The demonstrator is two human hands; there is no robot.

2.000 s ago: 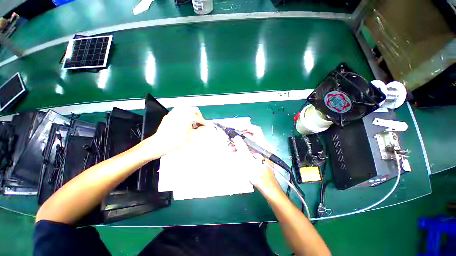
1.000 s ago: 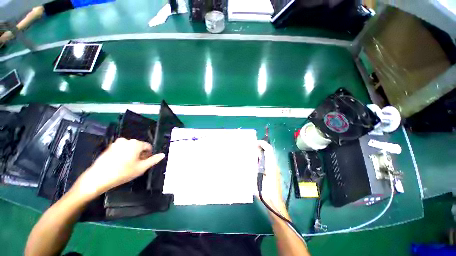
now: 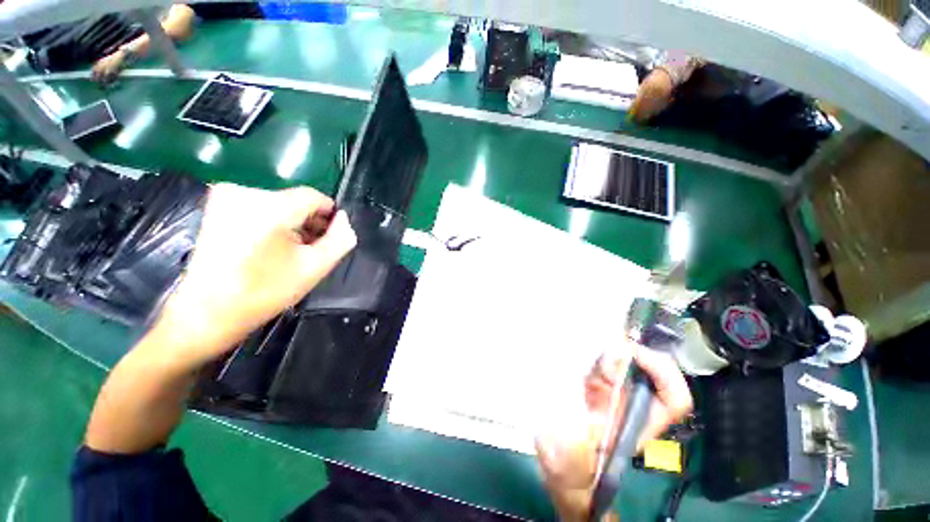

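My left hand point(image 3: 270, 255) pinches the edge of a black solar panel point(image 3: 382, 163), which stands nearly upright left of the white paper point(image 3: 500, 326). A wire from the panel side reaches over the paper's left edge. My right hand point(image 3: 622, 418) holds the black soldering iron point(image 3: 625, 423) over the paper's lower right; its tip end is blurred. More black panels point(image 3: 342, 357) lie and lean below the held one, and a pile of panels point(image 3: 112, 245) lies at the left.
The fume fan point(image 3: 750, 324), white reel point(image 3: 841, 334), black soldering station point(image 3: 750, 433) and yellow sponge point(image 3: 663, 455) are at right. Framed panels point(image 3: 620, 180) lie on the conveyor. Other people's hands point(image 3: 658, 94) show across it. A white shelf edge point(image 3: 612, 31) crosses the top.
My left hand has closed on the panel and raised it. My right hand with the iron shows lower and further right. The view has tilted, and a panel now shows on the conveyor at right.
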